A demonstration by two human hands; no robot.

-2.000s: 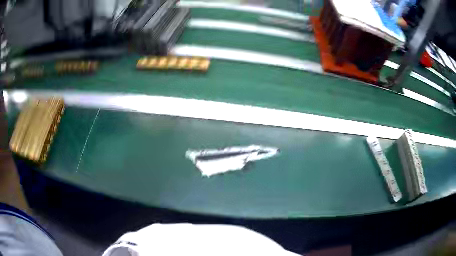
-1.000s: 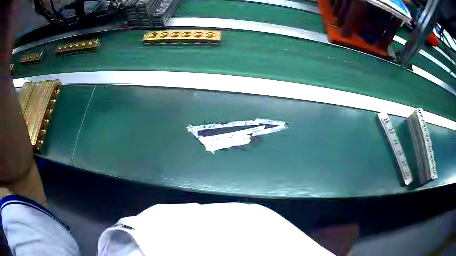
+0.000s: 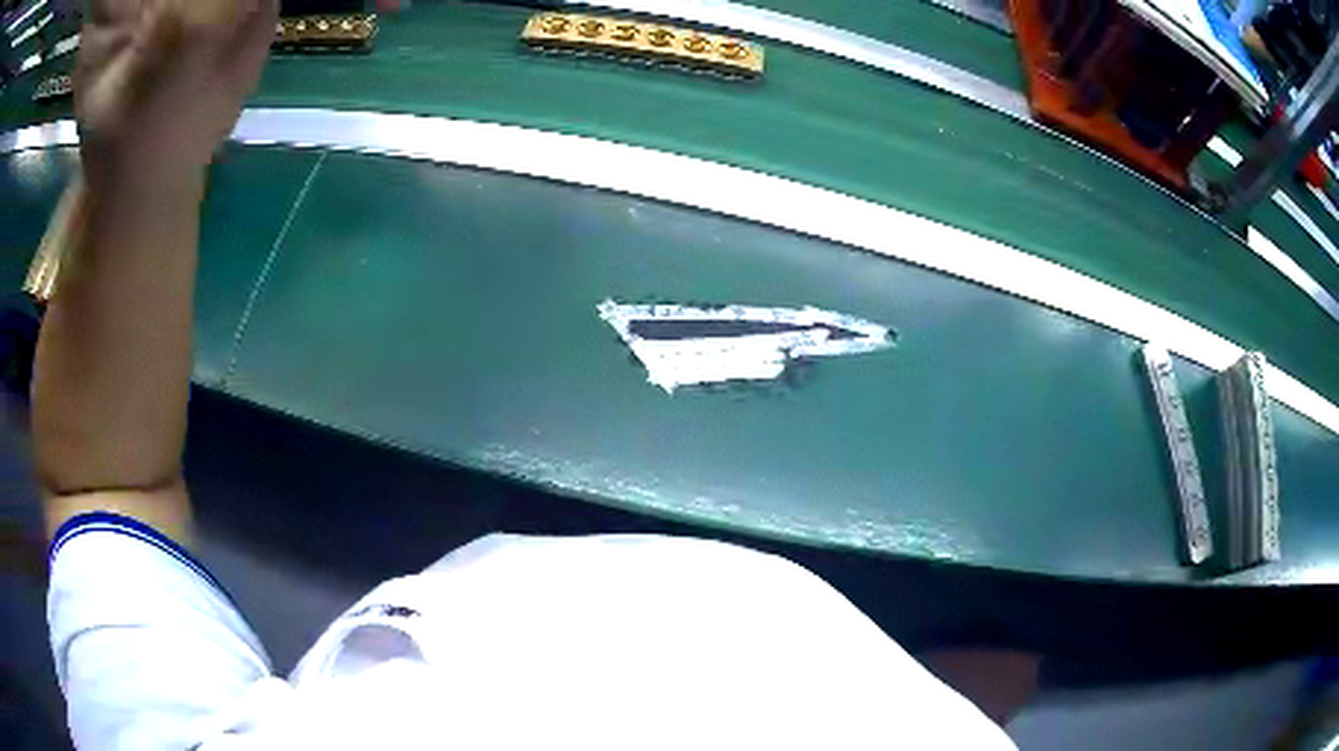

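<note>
My left hand (image 3: 176, 74) is raised over the green belt at the top left, its fingers partly cut off by the frame's top edge. Its grip is unclear. A gold perforated strip (image 3: 326, 33) lies just right of the hand. Another gold strip (image 3: 646, 44), with a row of round openings, lies farther right on the belt. The gold strip stack (image 3: 53, 250) is mostly hidden behind my left forearm. My right hand is not in view; a dim skin-toned patch shows below the bench.
A pale metal rail (image 3: 705, 179) separates bench and belt. A worn white tape patch (image 3: 720, 352) is on the bench. At right stand a thin grey strip (image 3: 1178, 455) and a grey strip group (image 3: 1248, 462). A red-brown rack (image 3: 1101, 88) stands beyond. My white shirt fills the bottom.
My left arm has come in from the left edge and reached up over the belt. The view has shifted, so the belt's gold strips appear higher and farther right.
</note>
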